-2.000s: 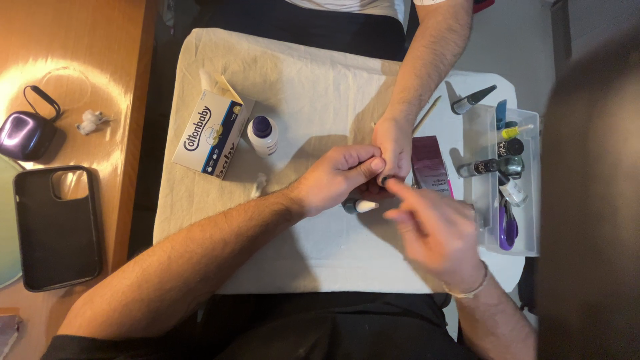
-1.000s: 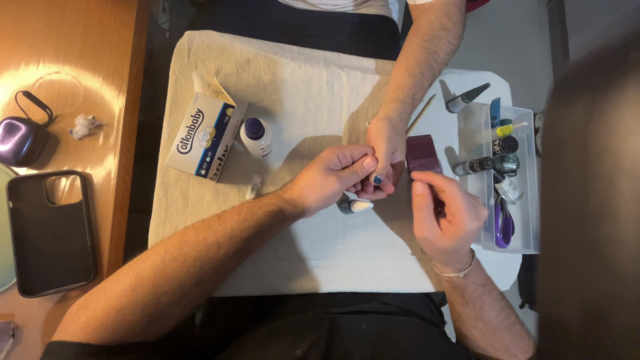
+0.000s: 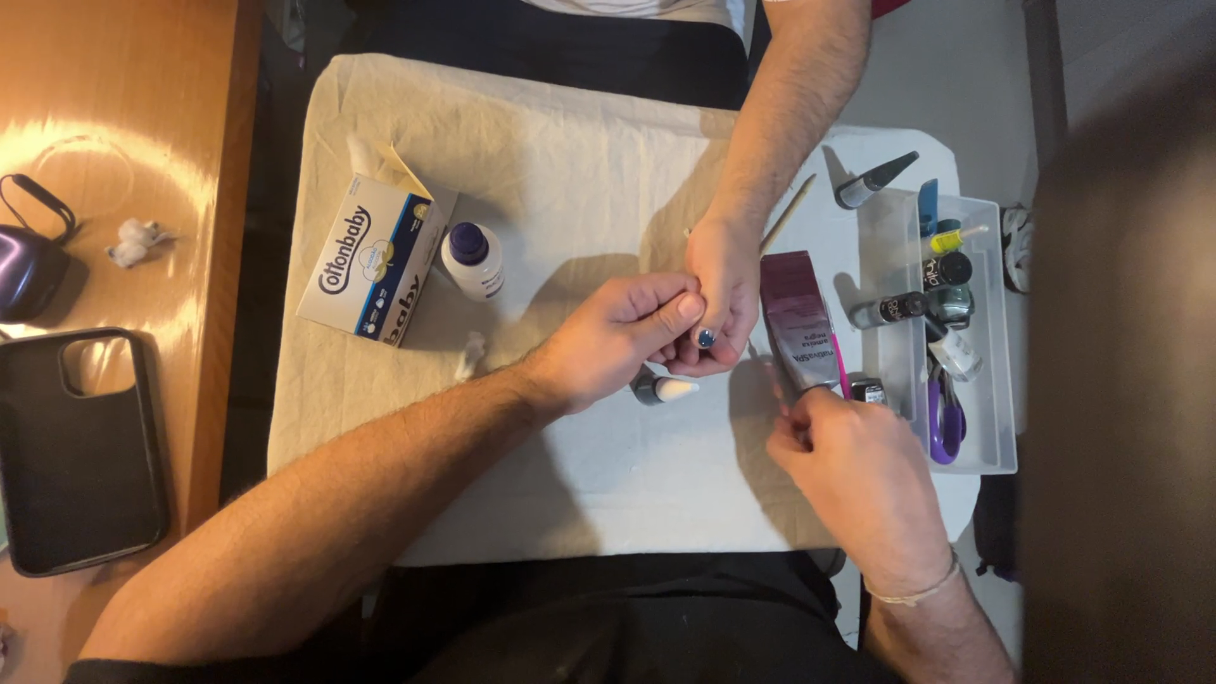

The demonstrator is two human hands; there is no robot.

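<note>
My left hand (image 3: 608, 337) is closed around part of another person's hand (image 3: 724, 294), whose one visible painted nail is dark blue. Just below their fingers stands a small nail polish bottle (image 3: 651, 388) with a white tip. At the right, my right hand (image 3: 845, 456) is at the lower end of a purple and grey tube (image 3: 796, 309); its fingers are bent and partly hidden, and whether they grip the tube or something thin beside it cannot be told. A wooden stick (image 3: 788, 214) lies above the tube.
A clear plastic box (image 3: 993, 380) at the right holds polish bottles and purple-handled scissors (image 3: 947, 418). Another polish bottle (image 3: 876, 180) lies above it. At the left are a cotton box (image 3: 366, 266), a white bottle (image 3: 473, 261), cotton (image 3: 470, 356) and a black phone case (image 3: 81, 456).
My right hand has moved away from the other person's fingers, to the right and down beside the tube. My left hand keeps its hold on the other person's hand.
</note>
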